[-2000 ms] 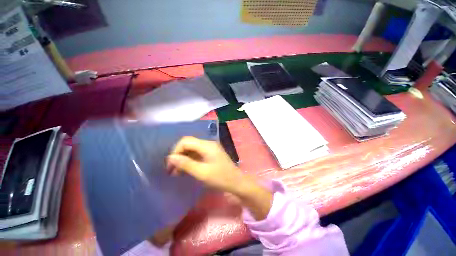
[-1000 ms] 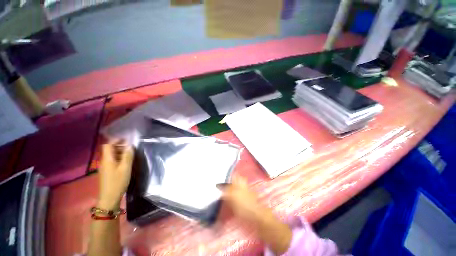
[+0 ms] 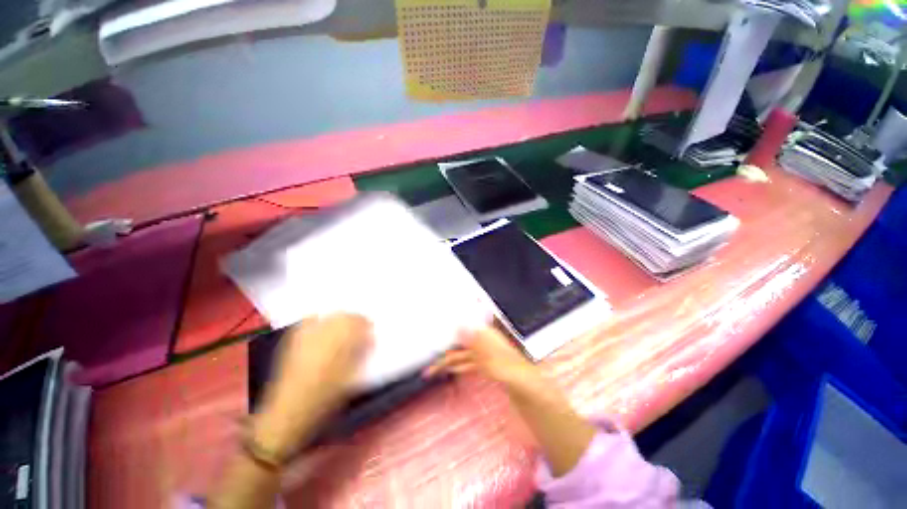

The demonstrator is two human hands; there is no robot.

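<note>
A white sheet [image 3: 388,278], blurred, lies tilted over dark panels [image 3: 267,363] in front of me. My left hand [image 3: 323,363] is blurred over its near left edge; its grip cannot be told. My right hand [image 3: 482,356] has its fingers at the sheet's near right corner and seems to pinch it. A black panel [image 3: 522,276] with a small white label lies on white sheets to the right. Loose pale sheets [image 3: 254,273] lie behind the white sheet.
A panel stack [image 3: 651,224] stands at right, another [image 3: 830,159] farther right. A finished pile [image 3: 65,437] is cut off at left. A small dark panel [image 3: 492,186] lies on the green mat. Blue bins [image 3: 776,437] are below at right. A yellow chart [image 3: 472,45] hangs behind.
The clear film and glossy panel handled earlier are no longer seen at my hands. A black panel now lies on the white sheets at right. A white sheet is now between my hands.
</note>
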